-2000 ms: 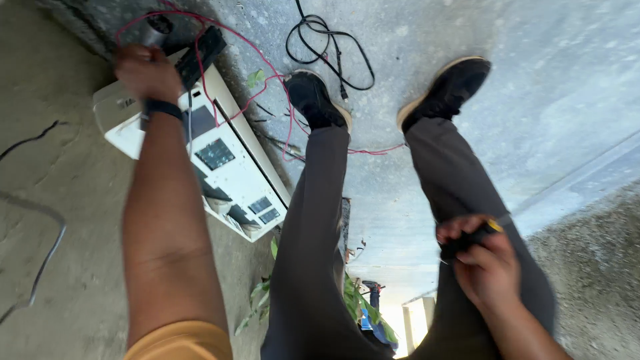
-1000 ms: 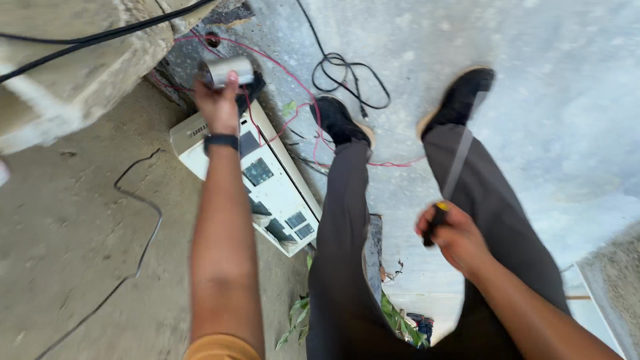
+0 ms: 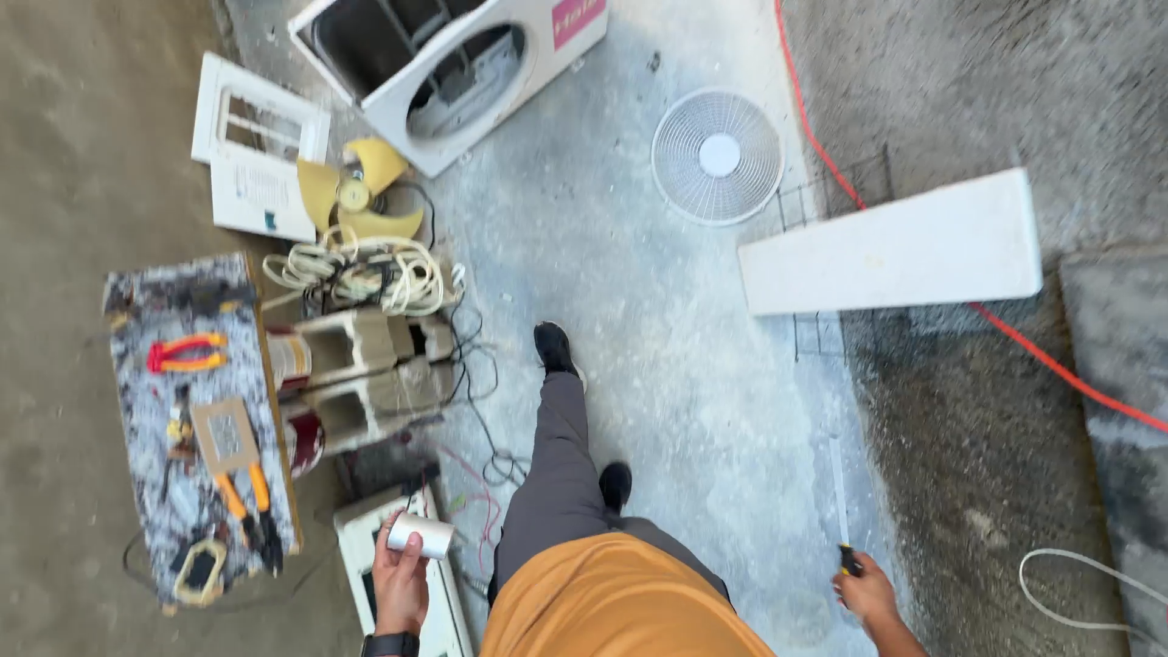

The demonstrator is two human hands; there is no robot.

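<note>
My left hand (image 3: 401, 575), with a dark watch at the wrist, grips a silver metal cylinder (image 3: 421, 536), over a white appliance panel or casing (image 3: 447, 602) on the floor. Out to the right, my right hand (image 3: 865, 584) is closed around the black and yellow handle of a long screwdriver (image 3: 844, 511); its shaft points ahead over the concrete. A board used as a table (image 3: 196, 383) stands to the left, bearing red-orange pliers (image 3: 187, 352), orange-handled cutting pliers (image 3: 251, 511) and a cardboard piece (image 3: 225, 436).
Concrete blocks (image 3: 351, 374) and coiled white cable (image 3: 401, 274) lie left of my feet, with black wires (image 3: 470, 365) beside them. Ahead are a yellow fan blade (image 3: 354, 193), a white appliance housing (image 3: 484, 82) and a round fan grille (image 3: 718, 156). A white foam-like slab (image 3: 894, 246) lies at the right.
The view has swung widely, showing the tool-covered board and fan parts. My left hand, earlier low beside the white casing with the cylinder, is now nearer my body. The screwdriver remains in my right hand.
</note>
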